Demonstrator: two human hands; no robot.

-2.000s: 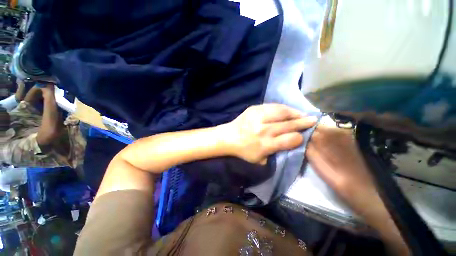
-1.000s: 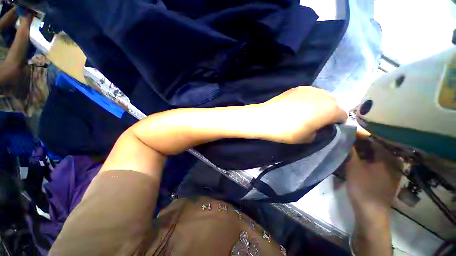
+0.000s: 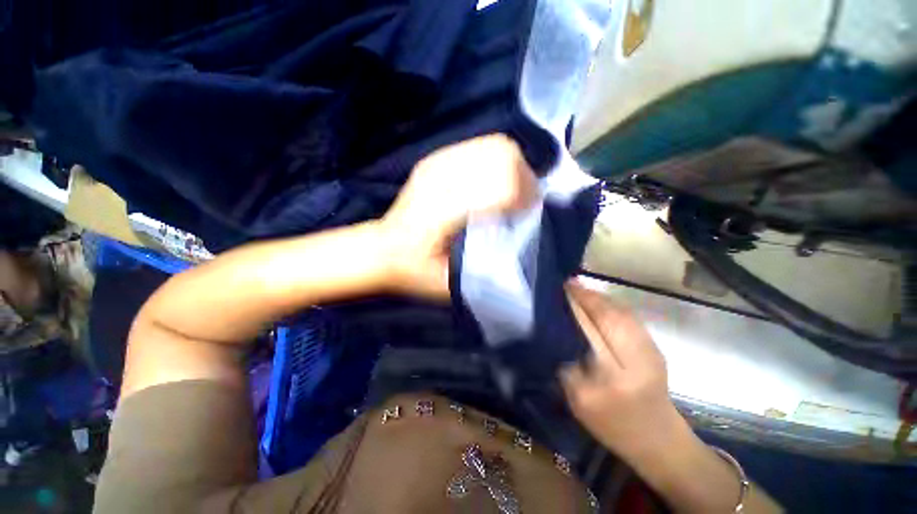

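Note:
My left hand (image 3: 468,201) is closed on the pale-backed facing piece (image 3: 500,276), in front of the sewing machine head (image 3: 724,75). My right hand (image 3: 618,366) holds the navy edge of the same piece, lower and to the right; its fingers are partly blurred. The piece is folded and bunched between the hands, with pale grey-blue and navy sides showing. A pale strip runs up beside the machine head. The navy garment body (image 3: 231,131) spreads over the table's left side. The needle area is hard to make out.
The cream machine bed (image 3: 644,241) and the white table edge (image 3: 724,361) lie at the right. A blue plastic crate (image 3: 292,366) is below my left forearm. A tan piece (image 3: 96,206) lies on the table edge at left. Part of another person (image 3: 35,301) shows at far left.
My right hand has come out from beside the machine head towards my body and now grips the cloth. My left hand has lifted and turned the facing piece. The view has shifted.

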